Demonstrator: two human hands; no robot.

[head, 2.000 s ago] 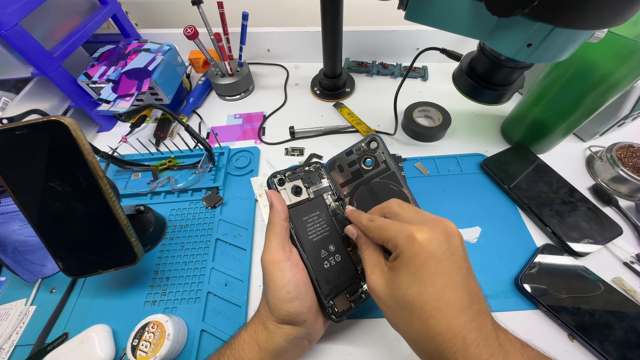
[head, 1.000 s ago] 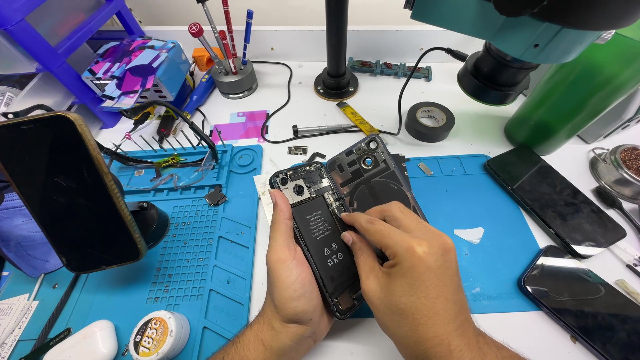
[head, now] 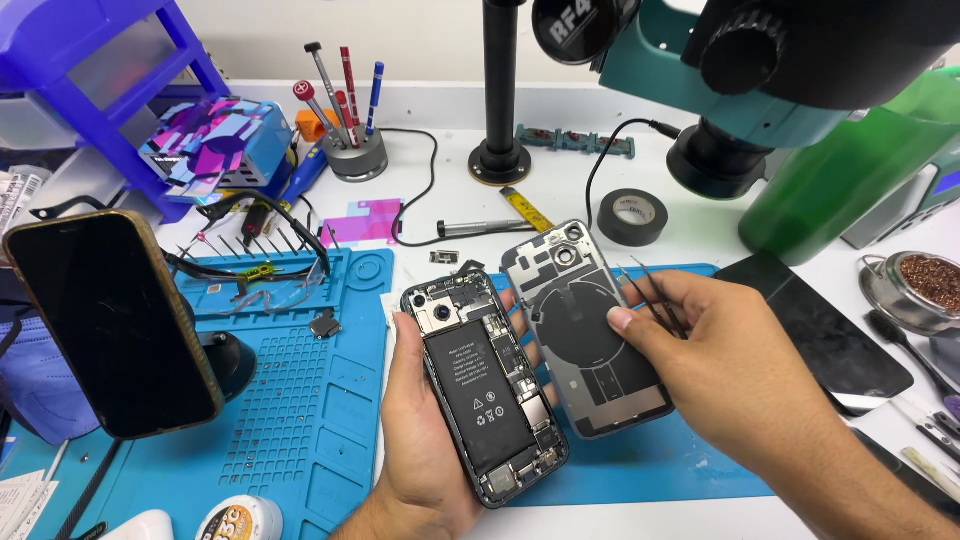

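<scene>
My left hand (head: 427, 435) holds an opened smartphone body (head: 487, 390) from its left side and beneath, tilted over the blue silicone mat (head: 352, 420). Its black battery (head: 480, 394), two camera lenses and logic board lie exposed. To its right, my right hand (head: 697, 352) pinches the phone's back panel (head: 581, 330) at its right edge, inner side up, with a dark round charging coil showing. Metal tweezers (head: 654, 296) are also in my right hand, tips pointing up and left. The panel and the body are apart, with left fingertips visible between them.
A phone on a stand (head: 112, 322) is at left, with safety glasses (head: 255, 277) behind. A microscope head (head: 720, 150) overhangs the back right. Black tape (head: 632, 217), a screwdriver holder (head: 357, 157), a dark phone (head: 817, 330) and a tub (head: 240, 519) stand around.
The back panel, earlier right beside the phone body, is now apart from it to the right. My right hand has moved off the body to the panel, and the tweezers now show clearly.
</scene>
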